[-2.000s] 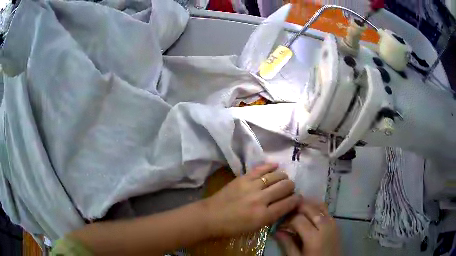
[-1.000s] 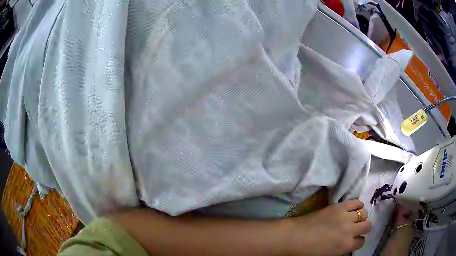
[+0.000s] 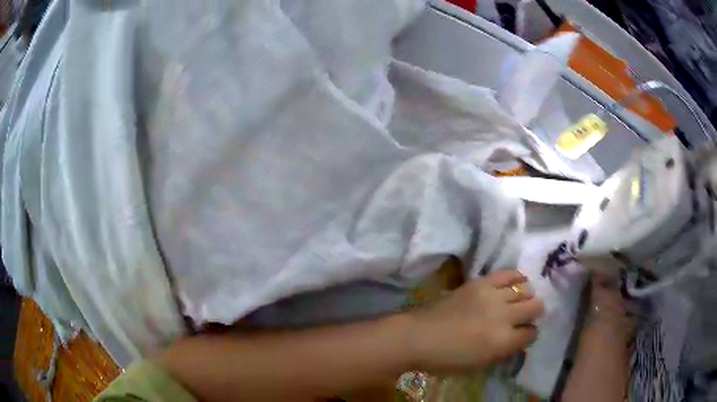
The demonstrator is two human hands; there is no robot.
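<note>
The pale grey garment is heaped left of the machine, and a narrow pale band runs to the white sewing machine head. My left hand, with a ring, lies with curled fingers on the cloth edge in front of the presser foot area. My right hand is by the needle area, partly hidden by the machine head and blurred. Its fingers and any hold do not show clearly. Pale cloth lies flat between my hands.
A yellow-white label hangs left of the machine head. A stringy bundle of pale pieces lies at the lower right. A white rim and an orange item are behind. Shiny orange-yellow tape shows at the lower left.
The view has swung left, then slightly back. My right hand has left its place beside my left hand and moved to the machine head. My left hand stays by the cloth edge.
</note>
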